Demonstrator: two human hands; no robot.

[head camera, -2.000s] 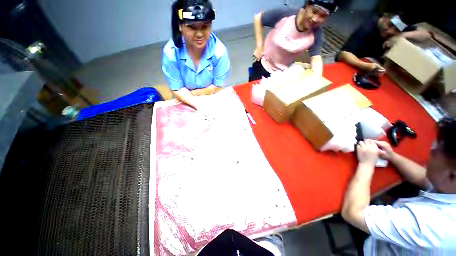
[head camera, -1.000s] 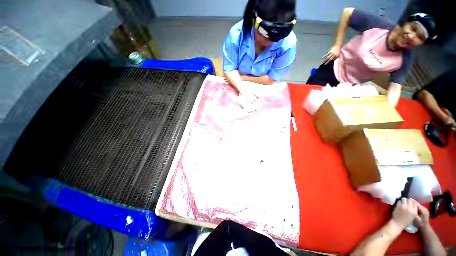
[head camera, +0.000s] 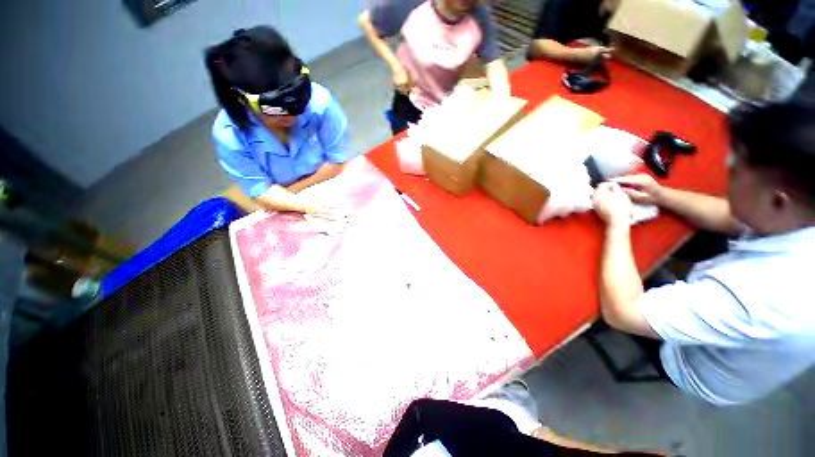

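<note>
Neither of my hands can be made out. A black cloth-like shape (head camera: 456, 428) with a white patch is at the bottom edge, and a narrow strip of skin runs right from it, cut off by the edge. Nearest in front lies the pinkish-white padded surface (head camera: 357, 294), glossy, with a few small dark specks. The dark mesh conveyor belt (head camera: 170, 348) meets its left side. A thin white stick, perhaps a marker pen (head camera: 409, 203), lies at the padded surface's right edge.
A person in light blue (head camera: 281, 143) rests a hand on the padding. Two cartons (head camera: 474, 143) with whitish liners stand on the red table (head camera: 500, 259). A seated person (head camera: 733, 294) at right holds a dark part. Another person in pink stands behind. Black devices (head camera: 663, 153) lie beyond.
The view has swung right and tilted since one second ago; table and conveyor appear turned. The person in light blue still has a hand on the padding. The black shape at the bottom shows further right.
</note>
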